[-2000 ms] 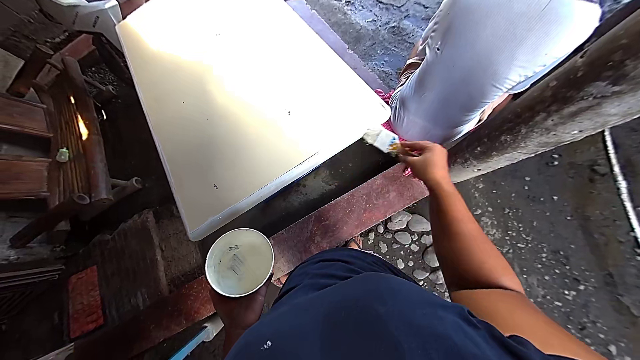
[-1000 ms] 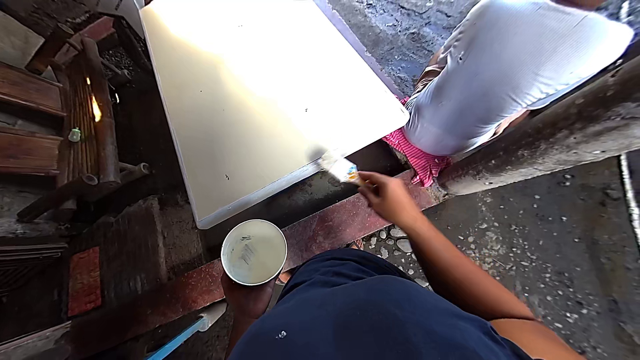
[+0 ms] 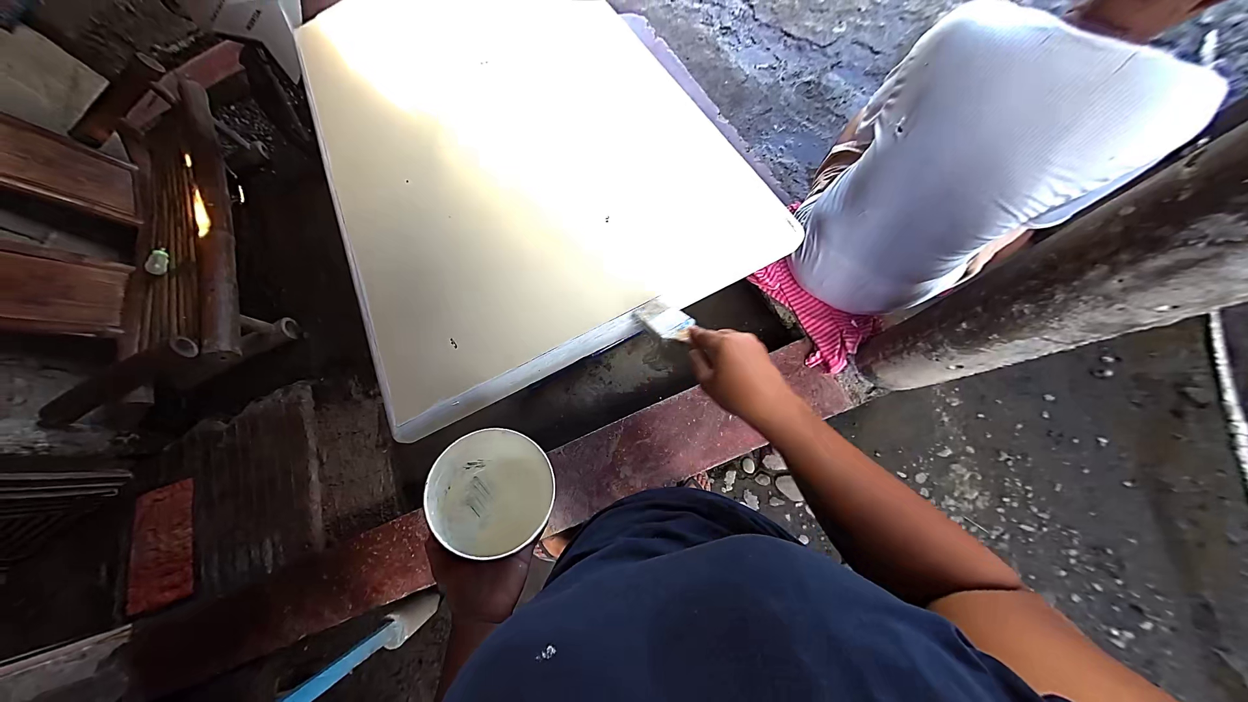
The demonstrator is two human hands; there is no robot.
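Note:
A large cream-white board or tabletop (image 3: 507, 214) with rounded corners lies in front of me, strong glare on its far part. My right hand (image 3: 733, 369) grips a flat paintbrush (image 3: 665, 321) with whitish bristles, which rest at the near edge of the board, right of its middle. Whitish wet-looking coating runs along that edge. My left hand (image 3: 480, 582) holds a round white container (image 3: 489, 494) from below, just off the board's near left corner. Pale liquid lies inside it, with dark streaks on the inner wall.
A person in a white shirt (image 3: 955, 156) sits at the board's right, by a pink striped cloth (image 3: 829, 317) and a thick grey beam (image 3: 1072, 263). A bamboo bench (image 3: 185, 244) stands left. A reddish ledge (image 3: 673, 439) runs before me; a blue handle (image 3: 341, 665) lies lower left.
My right hand and the brush have moved left, from beside the board's right corner to its near edge. The left hand still holds the container. The seated person leans farther right.

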